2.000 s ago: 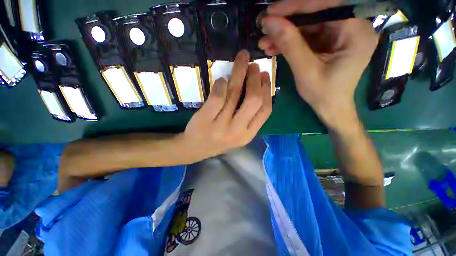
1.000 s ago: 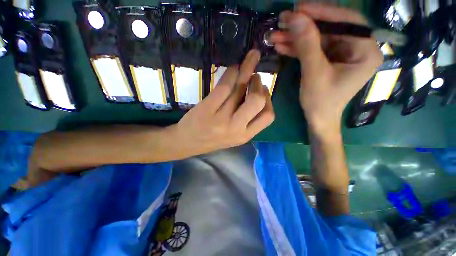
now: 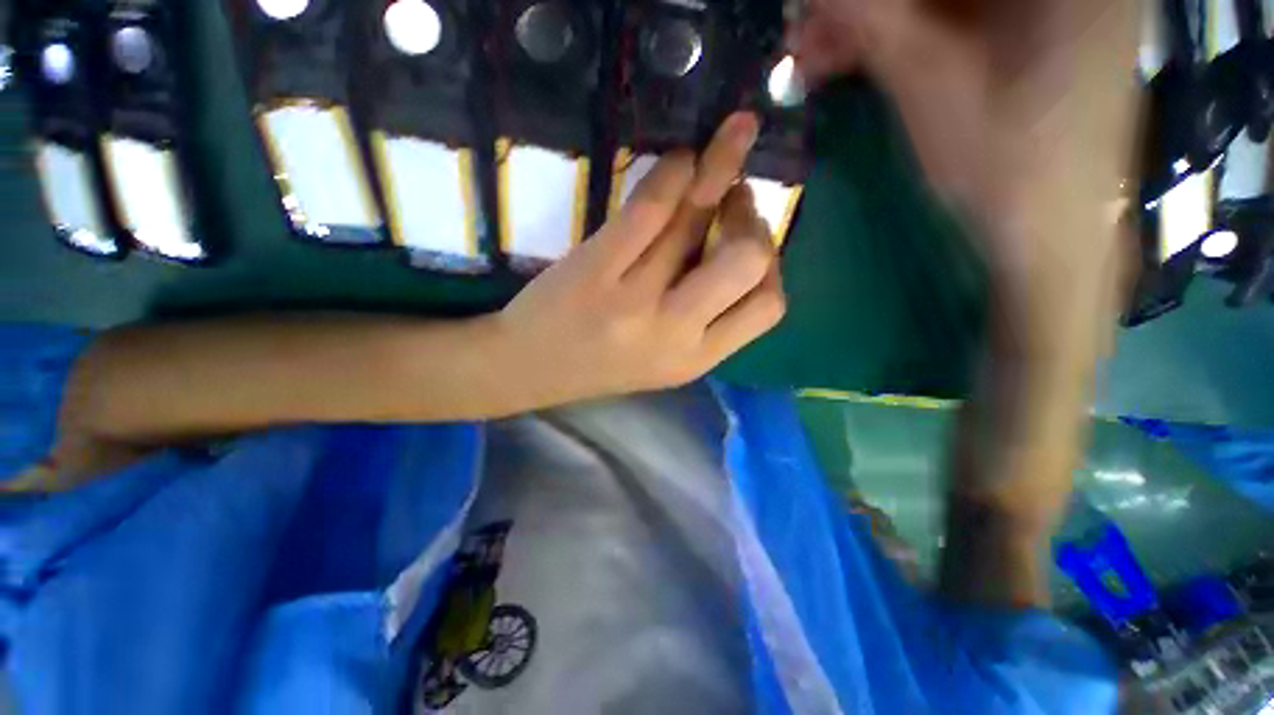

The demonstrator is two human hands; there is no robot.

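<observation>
Several black phone housings (image 3: 461,105) lie side by side in a row on the green surface, round discs at the top, white panels with yellow edges nearer me. My left hand (image 3: 671,279) rests over the two rightmost housings, its index fingertip on the last one, covering parts of their panels. My right hand (image 3: 964,84) is blurred at the top edge, its fingertips near the bright disc (image 3: 787,80) of the rightmost housing. I cannot see whether it holds the pen-shaped tool.
Two more housings (image 3: 147,182) lie together at the left. A jumbled housing pile (image 3: 1188,210) is at the right, partly behind my right forearm. A blue object (image 3: 1111,570) is at the lower right, below the green surface's edge.
My right hand has moved up and right and blurred; the tool seen in it earlier no longer shows. My left hand stays on the right end of the row. The row sits higher in view.
</observation>
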